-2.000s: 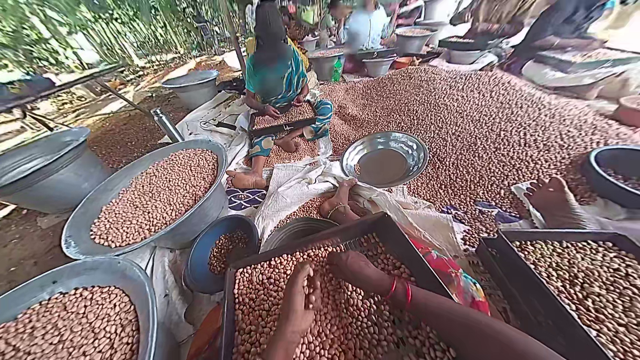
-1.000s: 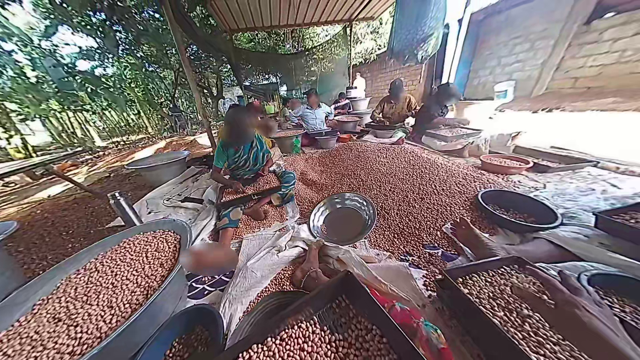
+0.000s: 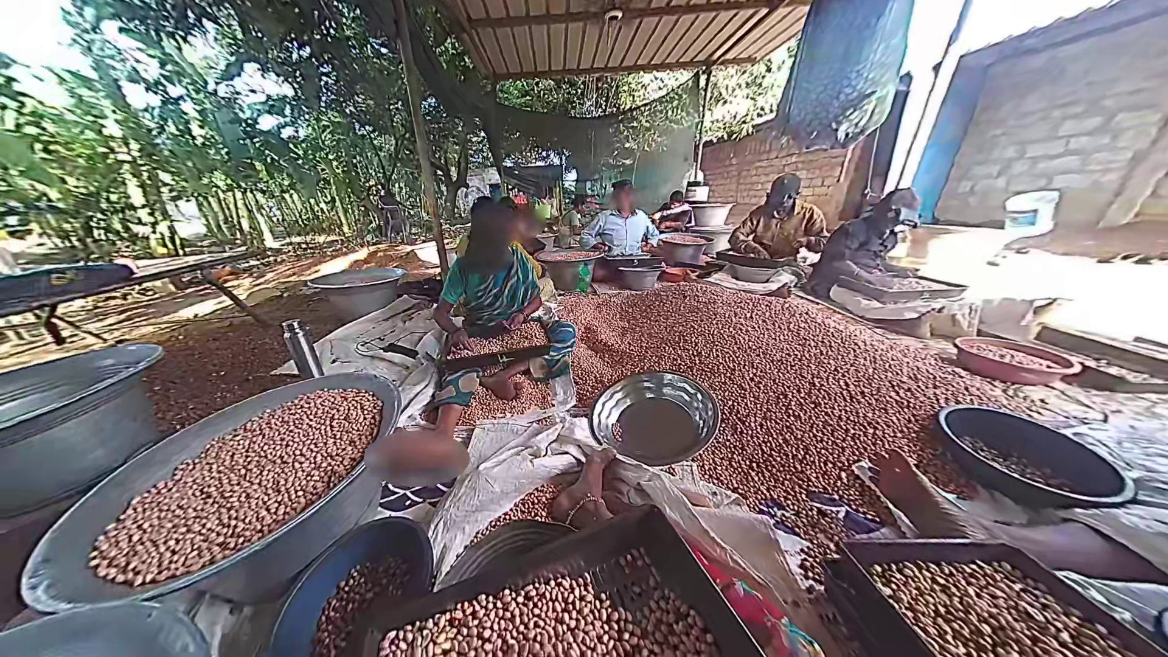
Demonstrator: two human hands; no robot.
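Observation:
Neither my left hand nor my right hand shows in the head view now. At the bottom centre, a dark rectangular tray point(image 3: 671, 547) lies tilted, with brown nuts or seeds point(image 3: 547, 616) spread over its slotted base. A shiny metal basin point(image 3: 698, 401) with a few pieces in it rests just beyond, at the edge of a large brown heap point(image 3: 776, 365). A dark blue basin point(image 3: 415, 538), partly filled, stands left of the tray. Behind it is a big oval metal tub point(image 3: 388, 401) full of the same pieces. My own foot or another's point(image 3: 584, 497) shows beyond the tray; I cannot tell which.
A person point(image 3: 493, 301) sits ahead with a tray. Several people sit farther back among basins. A second dark tray point(image 3: 849, 557) lies at lower right, near a bare foot point(image 3: 903, 484) and a black basin point(image 3: 949, 420). A steel flask point(image 3: 301, 347) stands beyond the oval tub.
Two seconds ago both hands were over the nuts in the central tray; they are now out of view. A hand over the right-hand tray one second ago is gone. The view has tilted up.

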